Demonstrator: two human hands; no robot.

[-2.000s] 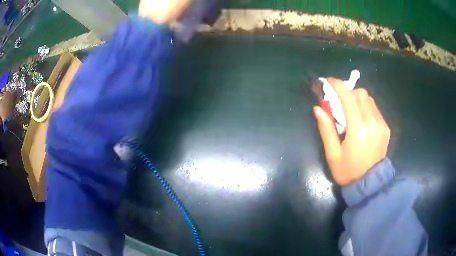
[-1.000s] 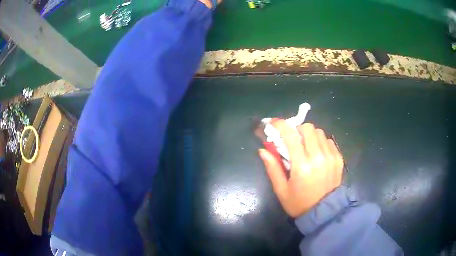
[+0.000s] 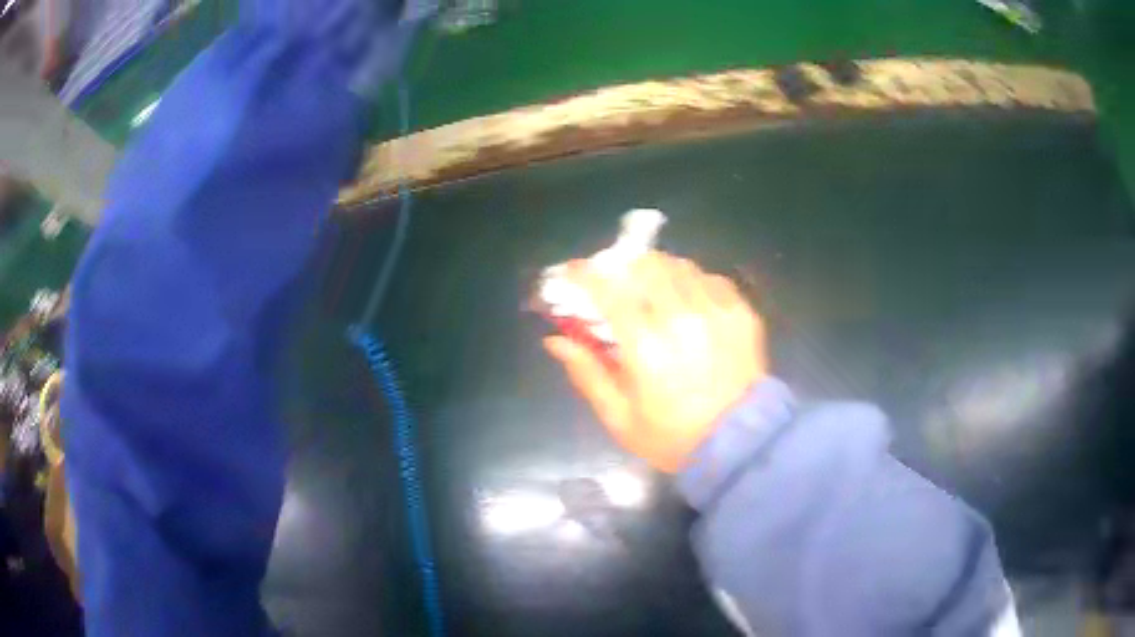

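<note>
My right hand [image 3: 678, 355] is closed around the side cutters [image 3: 581, 330] over the dark green bench. Red shows at the grip, and a rounded white-wrapped handle end sticks out above my fingers. The jaws at the left of my hand are blurred. My left arm, in a blue sleeve [image 3: 187, 299], reaches up the left side to the top edge. My left hand cannot be made out there. A blurred pale wired assembly [image 3: 464, 15] lies on the green line surface just right of the sleeve's end.
A worn pale edge [image 3: 573, 118] separates the bench [image 3: 871, 249] from the green line surface. A blue coiled cord [image 3: 405, 460] runs down the bench right of my left sleeve. A partly hidden pale yellow ring [image 3: 50, 417] and blurred assemblies are at far left. Another pale item [image 3: 1014, 13] is at top right.
My right hand with the cutters has shifted left across the picture, as the view also moved. My left sleeve now lies further left, and the coiled cord shows again. The tray is mostly hidden.
</note>
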